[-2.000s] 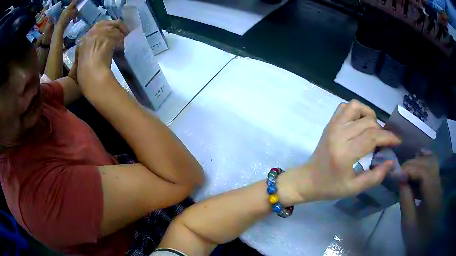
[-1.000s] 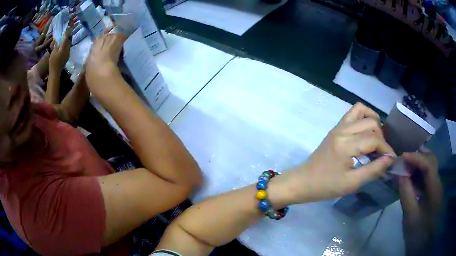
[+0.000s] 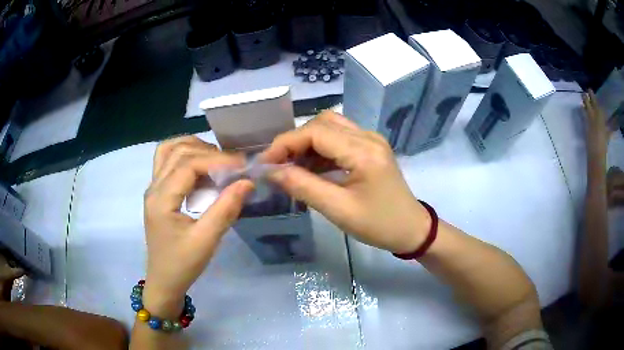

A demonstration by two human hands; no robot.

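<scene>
An open retail box [image 3: 284,245] stands upright on the table in front of me, with a dark handled device printed on its front. Its top flap [image 3: 254,122] stands up at the back. My left hand [image 3: 185,219], with a beaded bracelet on the wrist, and my right hand [image 3: 359,181], with a dark red band, meet over the box mouth. Both pinch a thin, crumpled, translucent wrap [image 3: 236,172] between the fingertips. The hands hide much of the mouth. Something dark shows inside, too covered to name.
Three closed cartons [image 3: 386,61] stand behind and to the right. Dark cups [image 3: 254,49] and a cluster of small round parts [image 3: 319,65] lie on a white sheet behind. Another person's arm [image 3: 594,212] is at the right edge, another [image 3: 58,328] at lower left, near a carton [image 3: 24,239].
The view has swung right, so the box and both hands are now central and closed cartons show. The neighbour at left is mostly out of view. Both hands still pinch the wrap.
</scene>
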